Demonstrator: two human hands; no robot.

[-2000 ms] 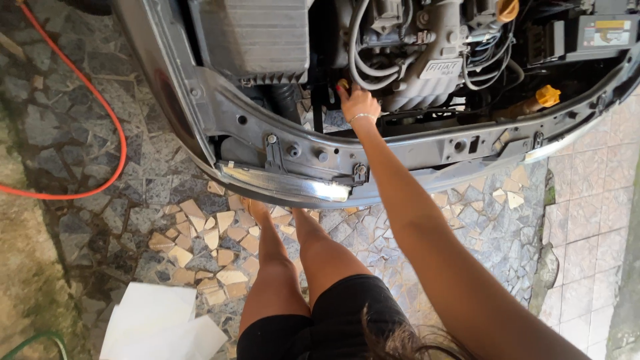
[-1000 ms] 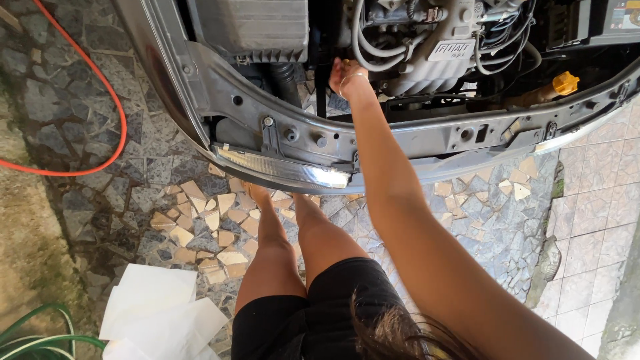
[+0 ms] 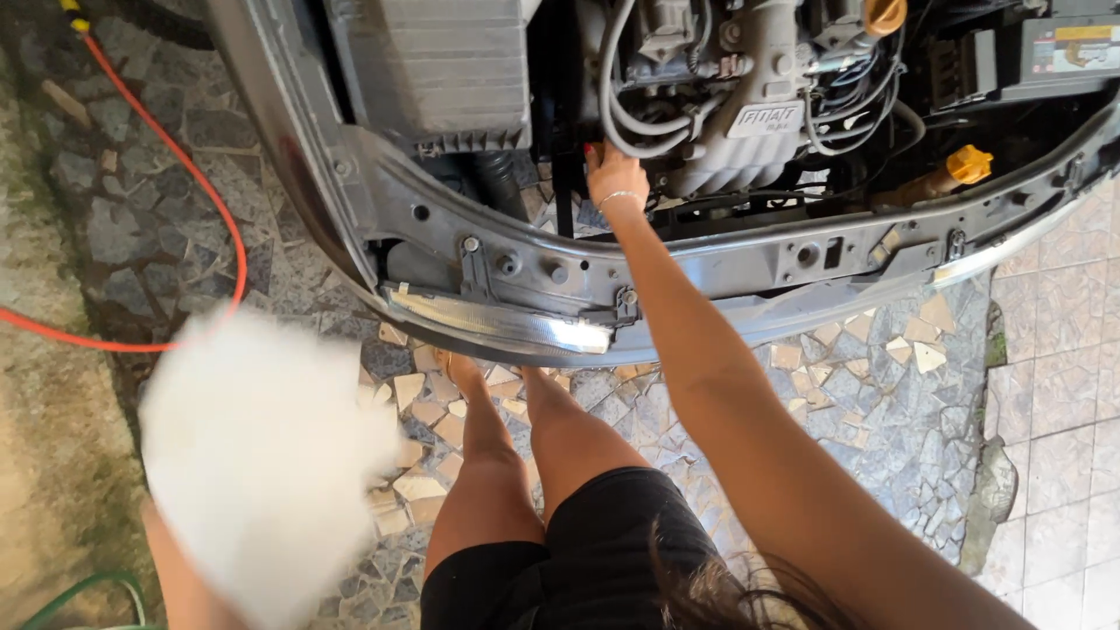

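My right hand (image 3: 617, 179), with a bracelet at its wrist, reaches into the engine bay below a grey hose (image 3: 626, 144). Its fingers close around a small orange-yellow handle, perhaps a dipstick's, mostly hidden by the hand. To the right is the grey intake manifold (image 3: 752, 122), marked FIAT. At the lower left, my left forearm rises behind a blurred white sheet of paper or cloth (image 3: 262, 464). The sheet hides my left hand, which holds it up.
The car's front crossmember (image 3: 542, 258) and headlight (image 3: 499, 319) lie below the engine bay. An air filter housing (image 3: 437, 70), a battery (image 3: 1063, 57) and a yellow reservoir cap (image 3: 969, 164) surround the engine. An orange hose (image 3: 197, 175) curves over the stone floor at left.
The white sheet has moved up, and my left forearm has come into view beneath it. My right hand stays in the same part of the engine bay.
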